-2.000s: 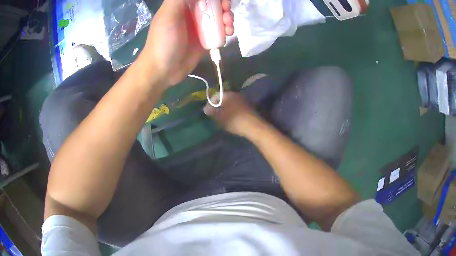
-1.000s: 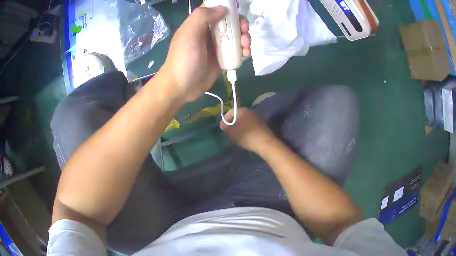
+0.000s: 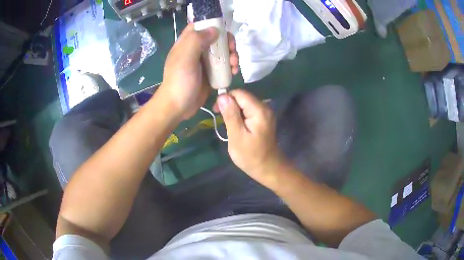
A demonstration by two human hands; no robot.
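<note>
My left hand point(image 3: 185, 68) is closed around the cream-white handle of a wireless microphone point(image 3: 219, 63). Its black head points up and is cut off by the top edge. My thumb lies on the handle just below the head. A thin white charging cable point(image 3: 218, 129) meets the handle's bottom end. My right hand point(image 3: 247, 122) pinches the cable's white plug between thumb and fingers, right under the handle. The cable loops down to the left of my right hand.
Crumpled white wrapping sheets point(image 3: 264, 38) and a rounded white speaker point(image 3: 338, 18) lie on the bench. A power supply point(image 3: 142, 7) with red digits and a clear plastic bag point(image 3: 135, 48) are at upper left. Brown cartons point(image 3: 425, 40) stand at right.
My right hand has risen from below the cable loop to the plug and grips it. The microphone sits lower in view, and its black head now shows.
</note>
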